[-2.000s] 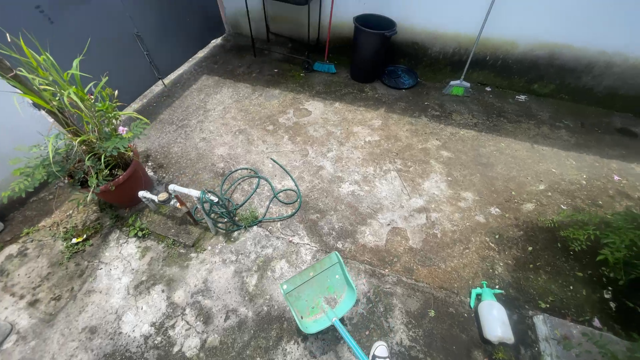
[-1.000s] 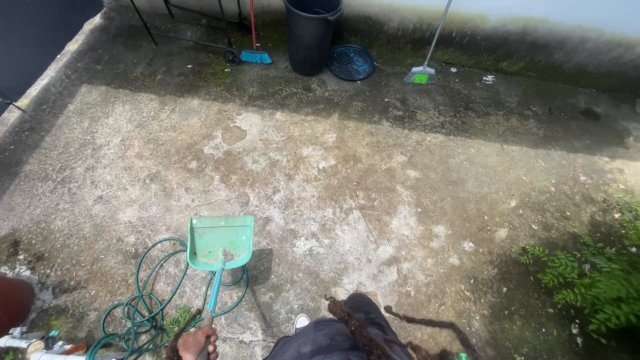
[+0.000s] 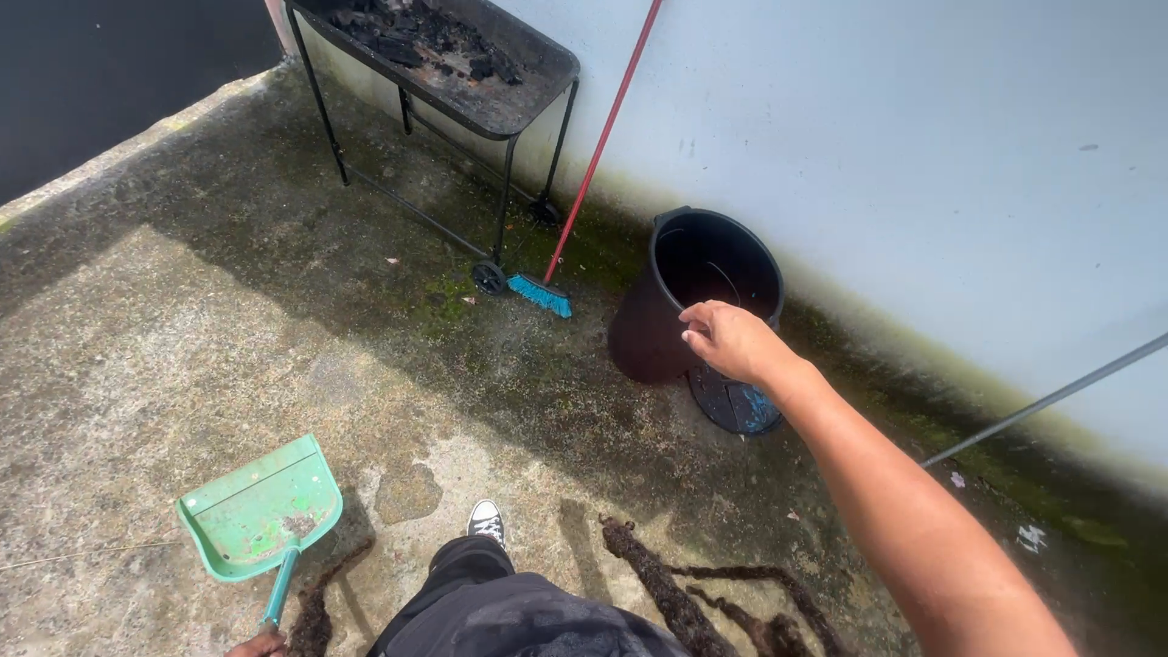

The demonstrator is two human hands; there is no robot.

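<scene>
My left hand (image 3: 259, 644), partly cut off at the bottom edge, grips the teal handle of a green plastic dustpan (image 3: 265, 506) with a little debris in it. My right arm reaches forward, and my right hand (image 3: 730, 338), its fingers bent and apparently holding nothing, appears over the rim of a black plastic bin (image 3: 648, 319); whether it touches the rim I cannot tell. A round black lid (image 3: 730, 401) with blue marks lies on the ground beside the bin. To the bin's left, a red-handled broom (image 3: 541, 294) with blue bristles leans on the wall.
A wheeled metal charcoal grill (image 3: 538, 91) holding charred pieces stands against the white wall (image 3: 894, 164). The grey pole (image 3: 1049, 399) of another tool slants at the right. Concrete ground (image 3: 365, 365) with mossy, shaded patches surrounds my shoe (image 3: 486, 522).
The view has moved much closer to the bin and grill. My right arm has come into view, reaching towards the bin. The dustpan stays in my left hand; the hose is out of view.
</scene>
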